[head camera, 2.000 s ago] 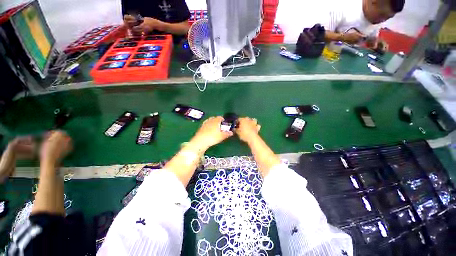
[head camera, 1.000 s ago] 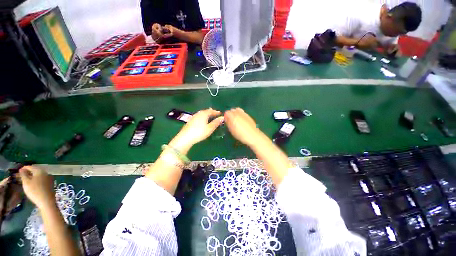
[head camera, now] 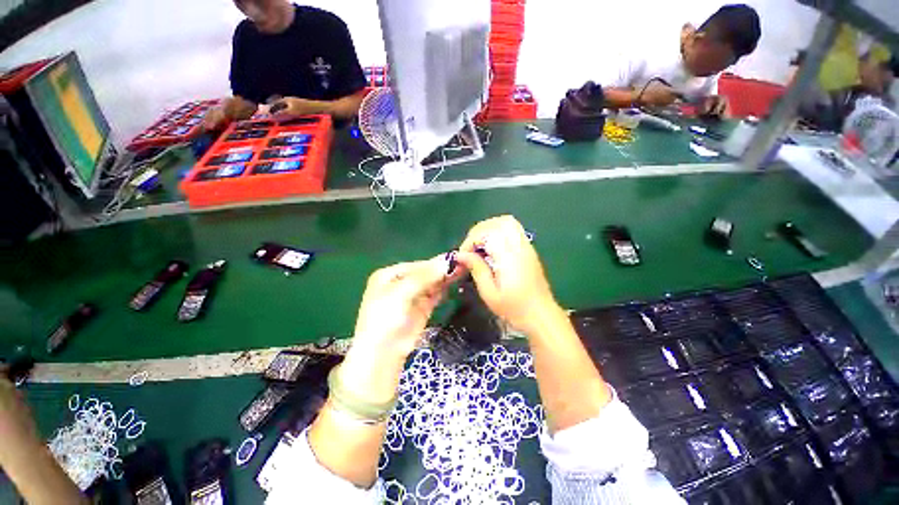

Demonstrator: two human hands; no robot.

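My left hand (head camera: 402,296) and my right hand (head camera: 505,268) meet above the near edge of the green conveyor, fingertips together. A small dark piece (head camera: 452,261) shows between the fingertips, perhaps the end of a handset; the fingers hide the rest. A blurred dark shape (head camera: 469,327) lies below my hands; I cannot tell what it is. A heap of thin white rings (head camera: 458,424) lies on the green bench between my forearms. Dark keypad handsets (head camera: 286,365) are grouped left of the heap.
Single handsets lie on the green belt (head camera: 375,232) at left and right. A black compartment tray (head camera: 729,385) fills the near right. A neighbour's arm (head camera: 30,444) and second ring heap (head camera: 91,444) are at far left. Workers, a red tray (head camera: 258,163), monitor and fan are across the belt.
The handsets on the belt have shifted left in view. My hands have gone from holding a handset over the belt, through an apparently empty moment, to pinching a small dark piece nearer me.
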